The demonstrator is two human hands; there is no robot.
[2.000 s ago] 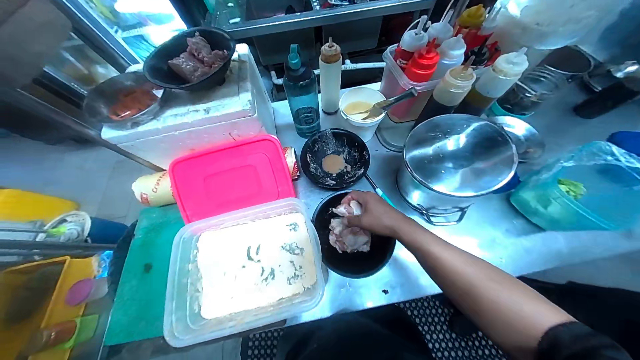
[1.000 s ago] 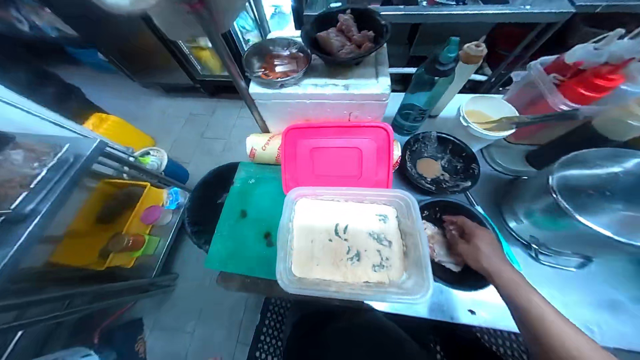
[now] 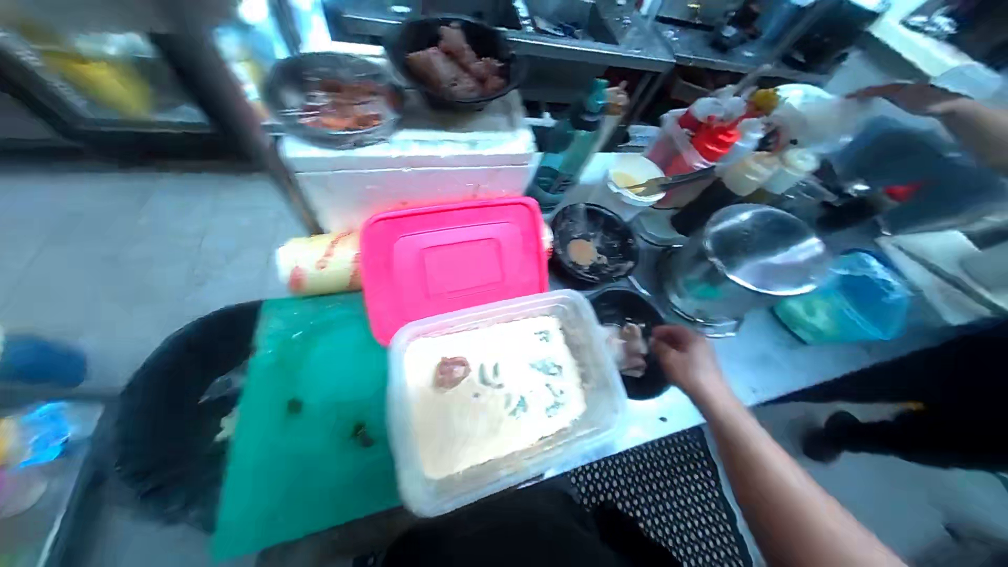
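Observation:
My right hand point(image 3: 683, 358) is at the right rim of a black bowl point(image 3: 650, 386), its fingers beside pale raw meat point(image 3: 630, 350); blur hides whether they grip it. Left of the bowl stands a clear plastic container point(image 3: 504, 402) with a layer of cream-white powder or batter. One piece of raw meat point(image 3: 451, 372) lies on that layer at the left, near several dark marks. Behind the container rests a pink plastic lid point(image 3: 457, 264). My left hand does not show.
A green cutting board point(image 3: 315, 417) lies left. Behind are a smaller black bowl point(image 3: 594, 244), a white tub point(image 3: 635, 179), squeeze bottles point(image 3: 717, 138) and a lidded metal pot point(image 3: 748, 260). Bowls of meat point(image 3: 457, 63) top a white foam box point(image 3: 409, 169). Another person's hand point(image 3: 913, 98) is at upper right.
A piece of meat now lies on the pale layer in the container, where none showed before. My right hand is now at the bowl's right rim. Another person's arm has come into view.

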